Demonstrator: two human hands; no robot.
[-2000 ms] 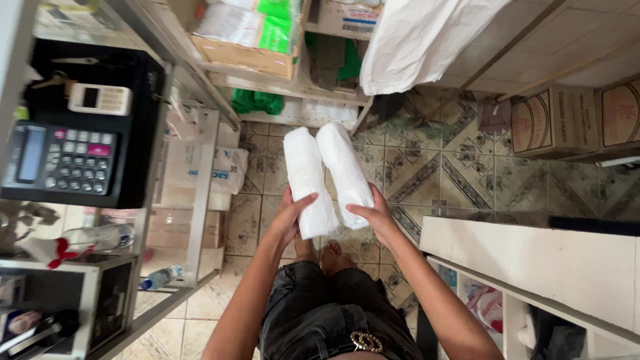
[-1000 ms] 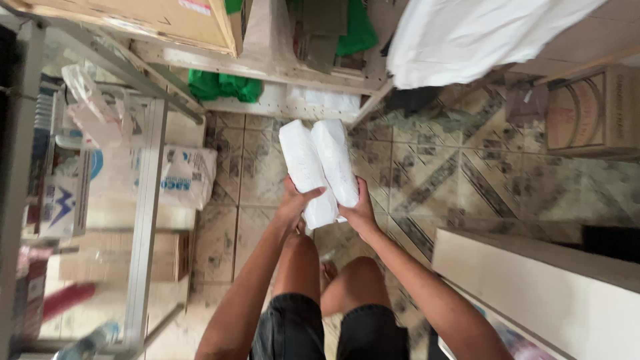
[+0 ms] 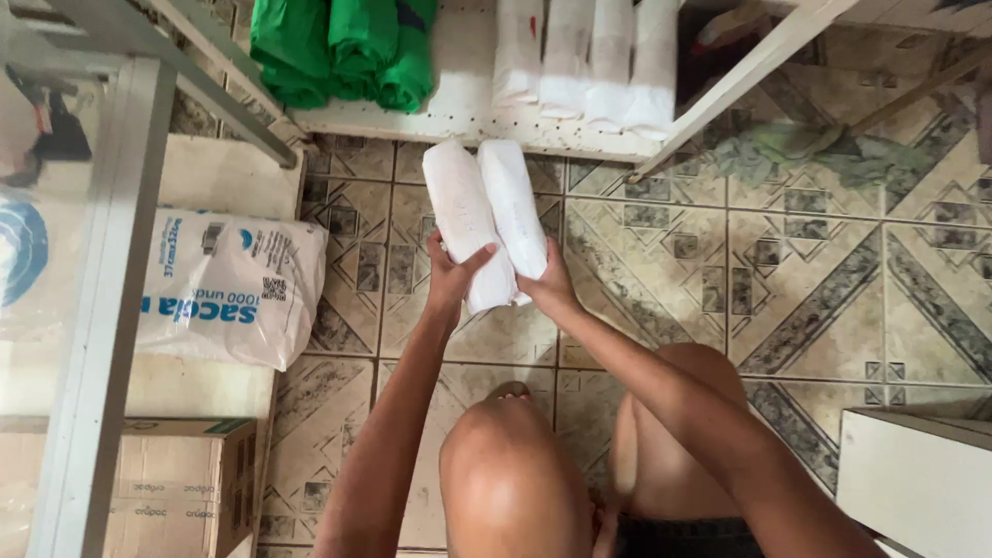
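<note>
Two long white wrapped packs lie side by side between my hands, above the tiled floor. My left hand (image 3: pixel 457 271) grips the left white pack (image 3: pixel 463 209), its thumb across the lower part. The right white pack (image 3: pixel 511 201) is held at its lower end by my right hand (image 3: pixel 549 283). Just beyond the packs is the low white metal shelf (image 3: pixel 457 101). On it, several similar white packs (image 3: pixel 570 70) stand in a row at the right, and green rolled bundles (image 3: pixel 353 58) lie at the left.
At left, a printed plastic package of bags (image 3: pixel 232 287) and a cardboard box (image 3: pixel 174 484) rest on a low shelf behind a metal frame (image 3: pixel 101 310). A grey-green cloth (image 3: pixel 821 151) lies on the floor at right, near the shelf leg. A white cabinet corner (image 3: pixel 914 473) juts in at lower right.
The view has dropped toward the floor and the low shelf. My knees are now bent up below my arms. Both hands have kept hold of the two white packs.
</note>
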